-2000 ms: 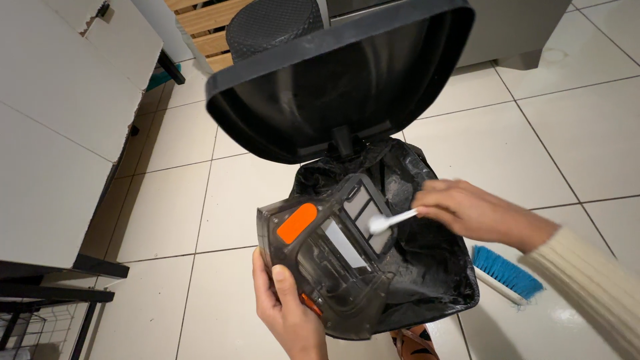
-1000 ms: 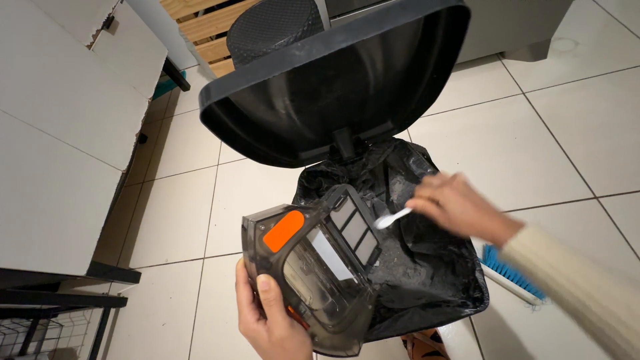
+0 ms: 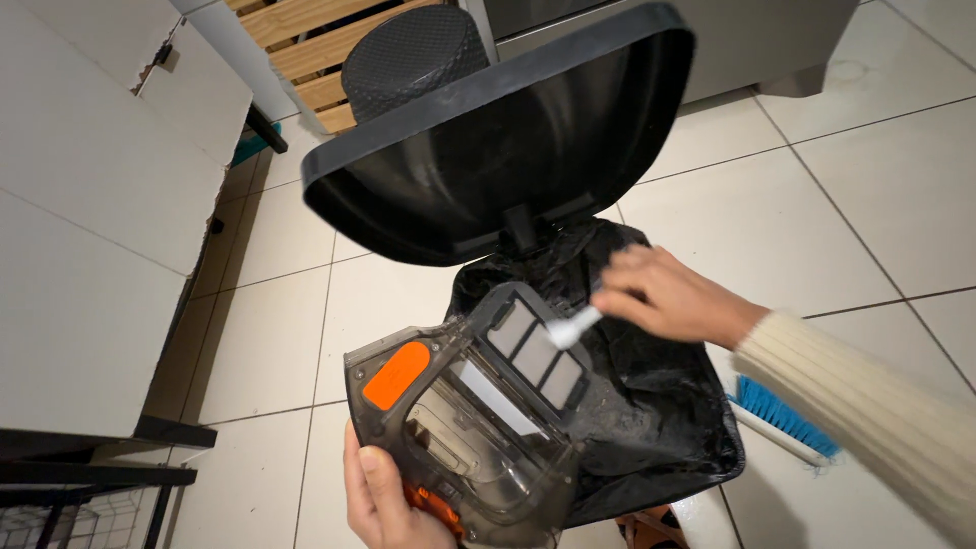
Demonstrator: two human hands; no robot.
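My left hand [image 3: 389,496] grips the lower left side of a smoky transparent plastic dustbin [image 3: 457,442], likely from a robot vacuum, with orange parts. Its framed, pale panelled filter [image 3: 534,354] faces up, tilted over the open trash can. In my right hand [image 3: 663,293] is a small white brush [image 3: 572,328], slightly blurred, its head at the filter's upper right edge. Beneath both, a black bag [image 3: 656,396] lines the trash can, with grey dust on its folds. The can's black lid [image 3: 503,145] stands raised behind.
A blue-bristled brush [image 3: 785,423] lies on the tiled floor at right, partly behind my sleeve. A white cabinet [image 3: 91,229] with chipped edges stands at left, near a black metal frame [image 3: 99,476]. Behind the lid are a dark textured round container [image 3: 412,57] and wooden slats [image 3: 328,46].
The white brush has shifted about the filter, still in my right hand. My left hand keeps hold of the dustbin, whose filter has turned somewhat since the earliest frame.
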